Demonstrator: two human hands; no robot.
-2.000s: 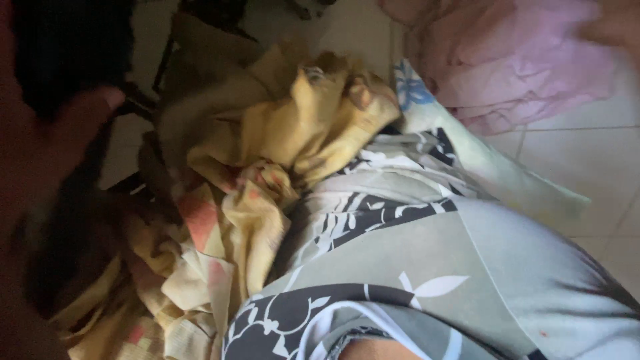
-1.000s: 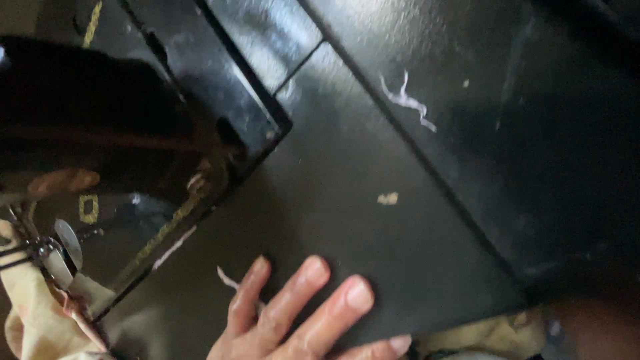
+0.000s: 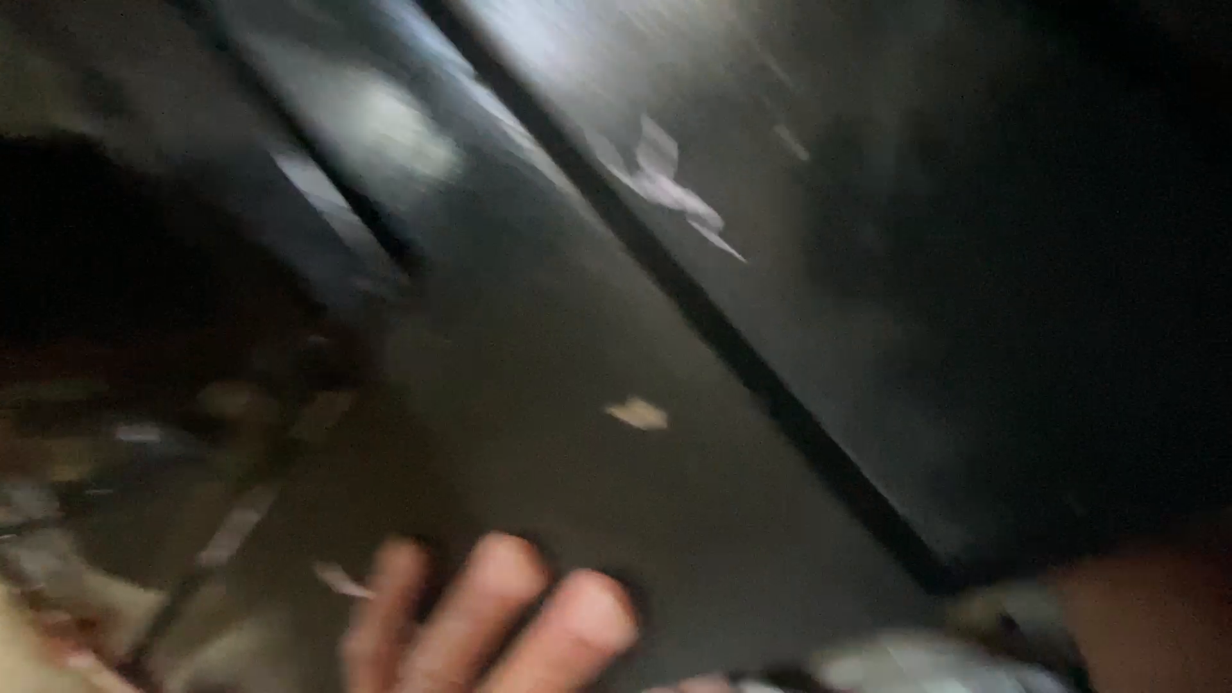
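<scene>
My left hand (image 3: 491,626) reaches in from the bottom edge, palm down, fingers spread on or just over a dark, smooth tabletop (image 3: 539,481). It holds nothing that I can see. A thin pale scrap (image 3: 342,580) lies beside its leftmost finger. A blurred, skin-coloured shape at the lower right edge looks like part of my right hand (image 3: 1145,616); its fingers cannot be made out. The dark body of what appears to be a sewing machine (image 3: 125,260) fills the left side. Below it, at the lower left, is yellowish fabric (image 3: 77,606).
A small beige scrap (image 3: 638,414) and a torn whitish strip (image 3: 674,192) lie on the dark surface. A black seam or edge (image 3: 712,332) crosses it diagonally. Patterned cloth (image 3: 924,664) shows at the bottom right. The view is badly blurred.
Two seconds ago the view showed yellow and patterned cloth over a tiled floor; it has since swung to the dark tabletop. My left hand stays spread at the bottom since one second ago.
</scene>
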